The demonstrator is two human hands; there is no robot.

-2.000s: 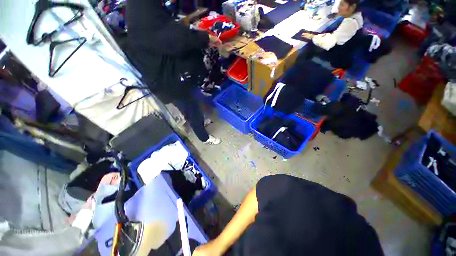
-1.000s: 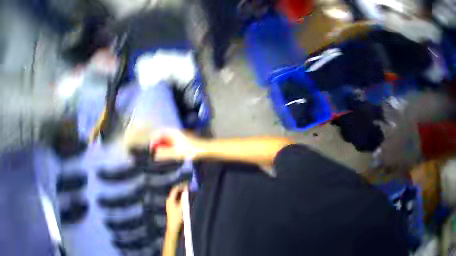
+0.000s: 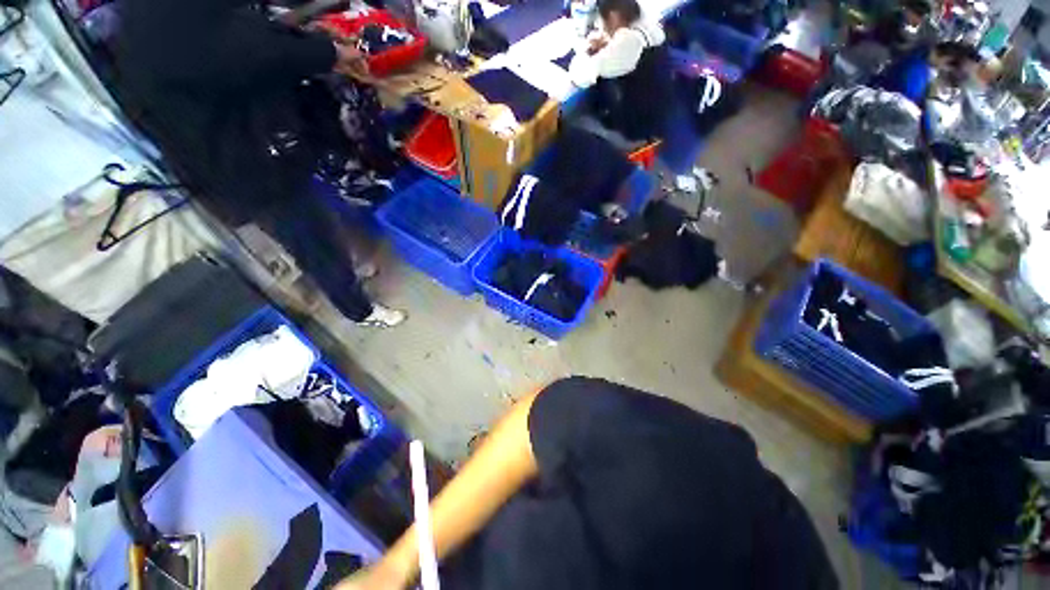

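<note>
The ironing table cover (image 3: 230, 473) is pale lavender with a yellowish scorched patch, at the lower left. A curved black cut piece (image 3: 297, 546) lies on it, beside another dark piece (image 3: 340, 567) cut off by the bottom edge. The steam iron (image 3: 173, 562) stands left of them, partly cut off, with its dark hose (image 3: 130, 478) rising from it. My right hand (image 3: 378, 574) is at the bottom edge beside the dark pieces, mostly cut off; its fingers and anything in them are hidden. My left hand is out of the picture.
A blue crate with white cloth (image 3: 242, 380) adjoins the table. More blue crates (image 3: 443, 231) stand on the floor, some with black work. A standing person in black (image 3: 230, 127) is at upper left; a seated person (image 3: 628, 63) is at a bench. A white strap (image 3: 423, 513) crosses my forearm.
The view has swung up from the table, so most black pieces and my left hand have left the picture. The red thing earlier in my right hand no longer shows.
</note>
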